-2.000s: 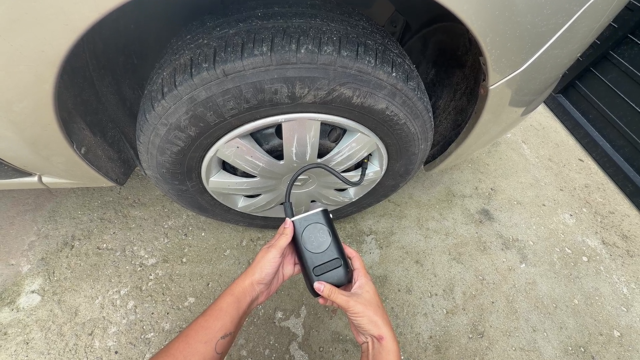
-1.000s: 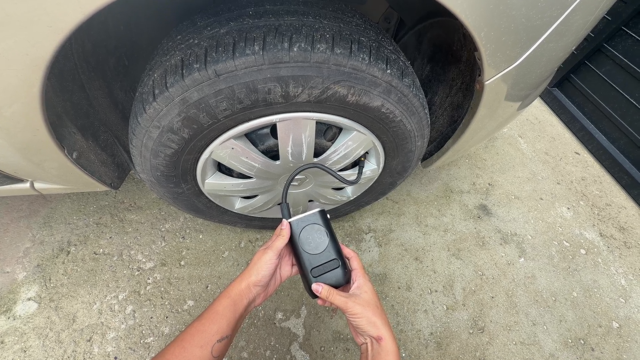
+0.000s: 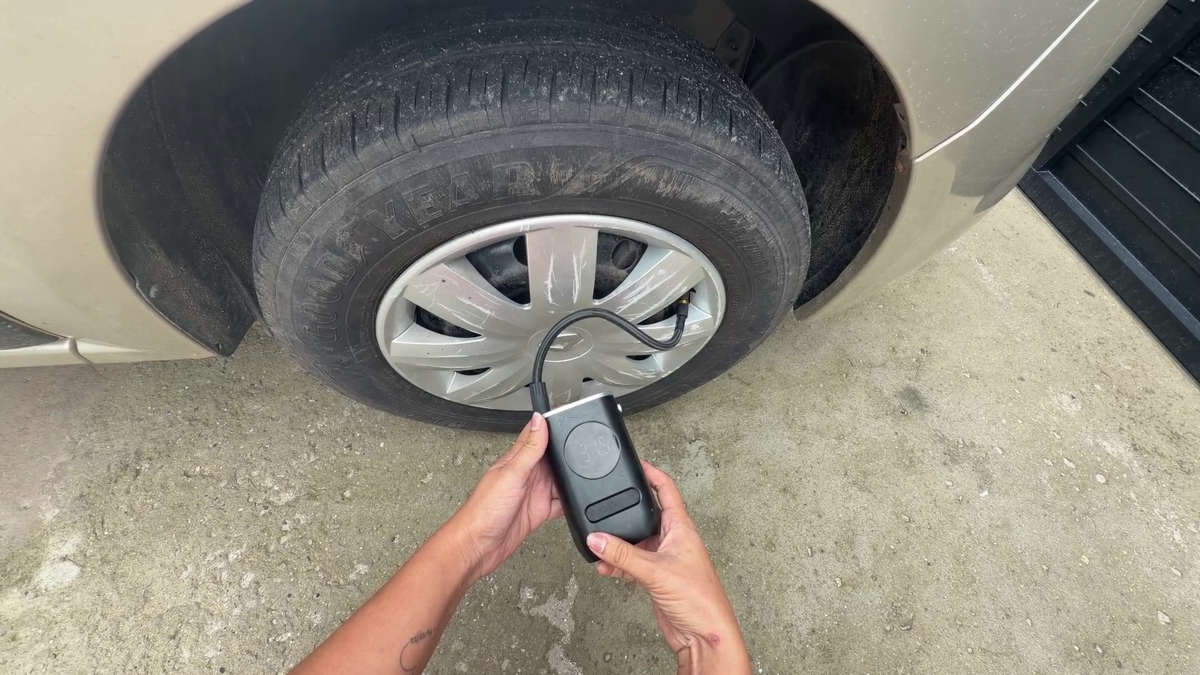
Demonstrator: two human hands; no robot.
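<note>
Both hands hold a black portable tire inflator (image 3: 579, 489) below the wheel, its face with a round display and an oval button panel turned up. My left hand (image 3: 511, 497) grips its left side, thumb near the top corner. My right hand (image 3: 664, 562) holds the lower right corner, thumb on the front's bottom edge. A black air hose (image 3: 600, 314) rises from the inflator's top left, curves across the silver wheel cover (image 3: 562, 272) and ends at the valve area (image 3: 682, 305) on the rim's right. The black Goodyear tire (image 3: 309, 234) stands on the ground.
The beige car's fender (image 3: 975, 56) arches over the tire, with a dark wheel-well liner (image 3: 178, 216) behind it. Rough concrete ground (image 3: 891, 487) lies under the wheel and hands. A black slatted metal structure (image 3: 1139, 178) stands at the right edge.
Faint digits show on the inflator's round display, where none could be made out in the earlier frames. Both hands keep the same grip, and the hose end stays at the valve area.
</note>
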